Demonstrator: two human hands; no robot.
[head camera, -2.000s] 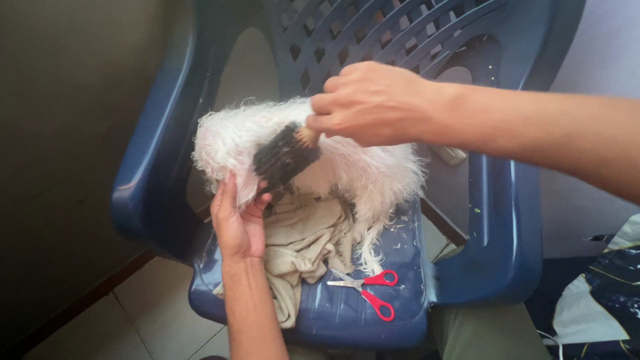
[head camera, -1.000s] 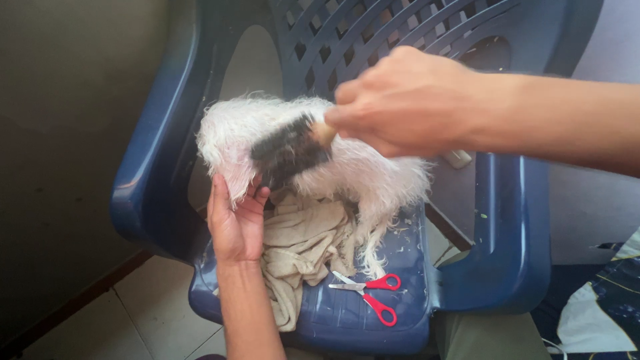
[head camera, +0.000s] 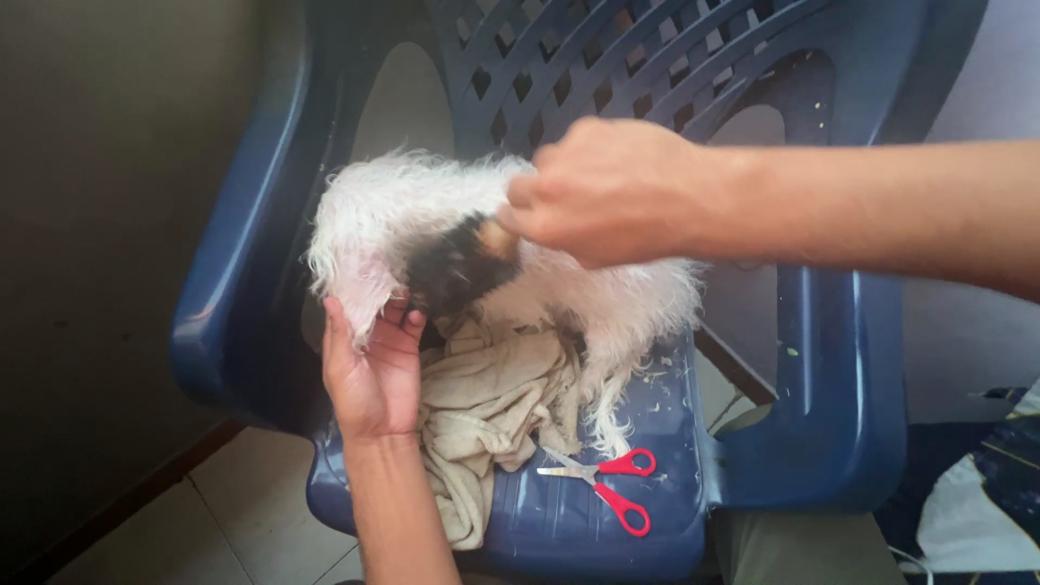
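Note:
A white curly-haired dog is on the seat of a blue plastic armchair, its head at the left. My left hand, palm up with fingers curved, supports the pinkish lower end of the dog's head or ear; its fingertips are partly hidden by hair. My right hand is closed on the light wooden handle of a dark-bristled brush, which is blurred and lies against the fur beside the head. A crumpled beige cloth lies under and in front of the dog.
Red-handled scissors lie with blades parted near the seat's front edge. Loose hair clippings are scattered on the seat. The chair's armrests rise on both sides, its lattice back behind. A patterned dark and white fabric is at the lower right.
The brush stays by the dog's head and neck, tilting differently between frames as my right hand moves. My left hand keeps its place at the head.

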